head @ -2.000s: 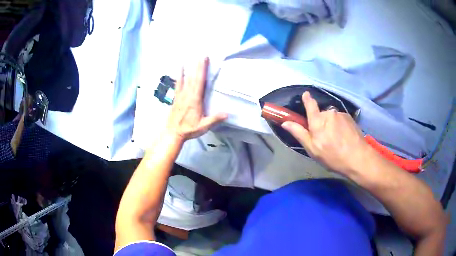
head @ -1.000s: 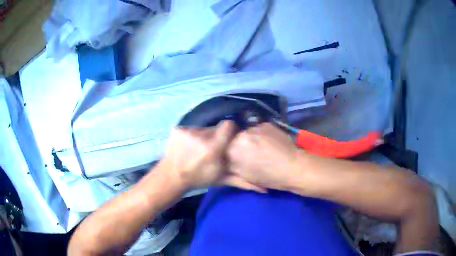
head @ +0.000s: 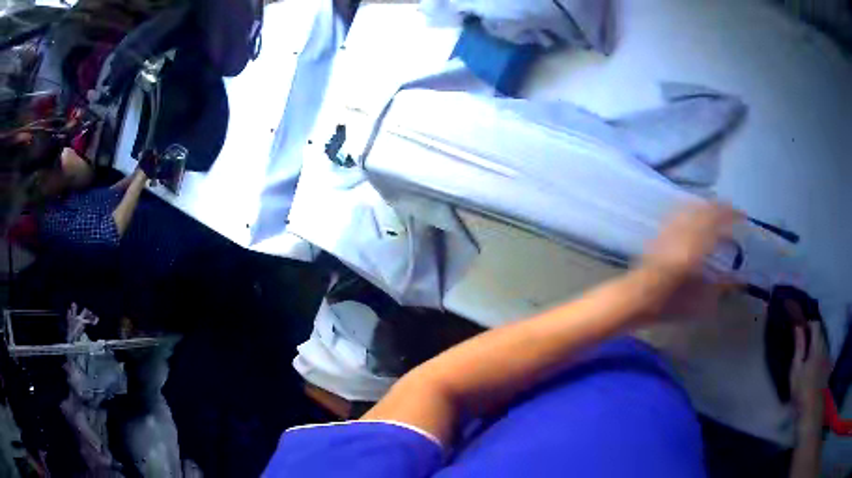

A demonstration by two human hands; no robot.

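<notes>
The pale garment piece (head: 523, 159) lies drawn over the long padded board, with a seam line along it and a loose part hanging at the near left side. My left hand (head: 693, 252) is blurred over the garment's right end; whether its fingers grip cloth cannot be told. My right hand (head: 809, 369) is at the far right edge, closed on the black iron (head: 783, 341), which is right of the board and partly hidden by the hand. The orange hose (head: 834, 413) shows beside that hand, cut by the picture edge.
A crumpled pale bundle (head: 560, 17) lies on a blue block (head: 495, 62) beyond the board. A dark bracket (head: 339, 147) is near the board's left end. Cloth hangs at left. A person's checked sleeve (head: 79, 217) and arm show at far left. White cloth (head: 341, 350) lies below the table.
The iron has moved off the garment to the far right with my right hand. My left hand has parted from my right and reached over the garment's right end. The view has turned back left.
</notes>
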